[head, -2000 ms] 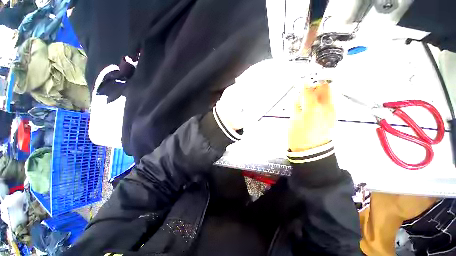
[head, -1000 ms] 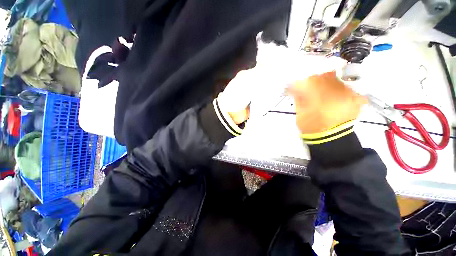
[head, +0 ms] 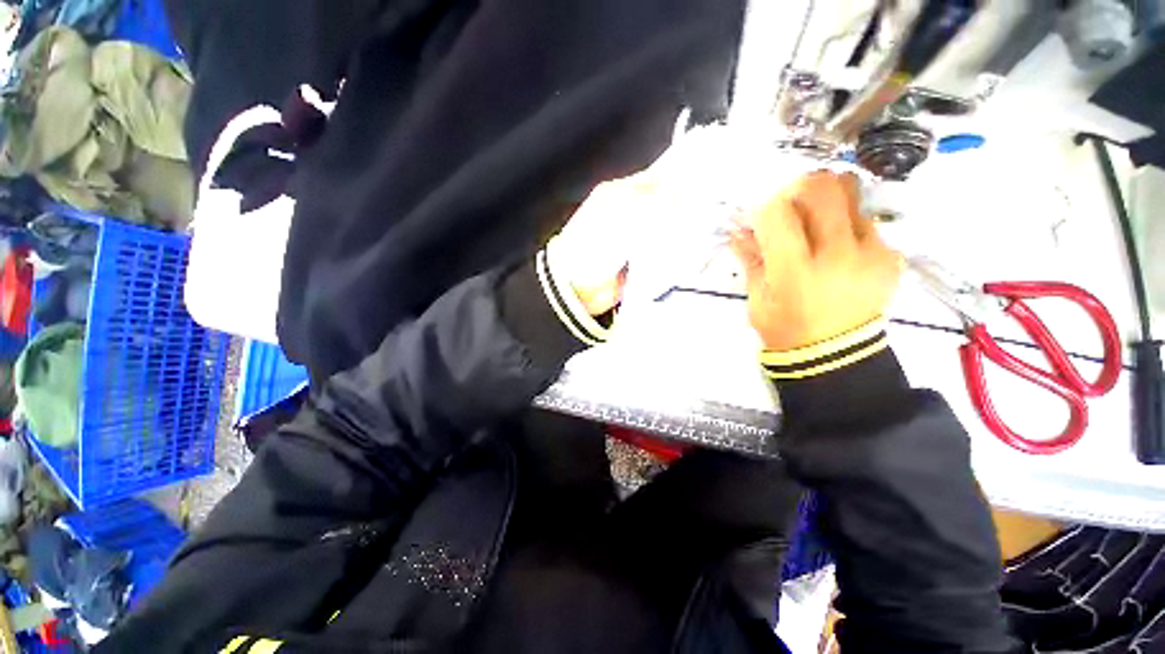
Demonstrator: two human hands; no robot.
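Note:
Black fabric (head: 473,153) is spread left of the sewing machine (head: 882,51). White material (head: 728,173), washed out by glare, lies at the fabric's edge between my hands, just below the presser foot area. My left hand (head: 613,243) rests at the fabric's right edge; its fingers are lost in the glare. My right hand (head: 818,262) has bent fingers closed on the white material, near the dark ribbed disc (head: 894,150). The needle cannot be made out.
Red-handled scissors (head: 1041,364) lie right of my right hand. A dark shaft with a black handle (head: 1149,403) is at the far right. A marked ruler strip (head: 664,419) runs along the table's near edge. Blue crates (head: 153,364) and fabric heaps (head: 109,121) are at left.
Since two seconds ago, my right hand has moved from under the needle area slightly right, its fingers now bent. White material now bunches up between the hands. The view has also shifted.

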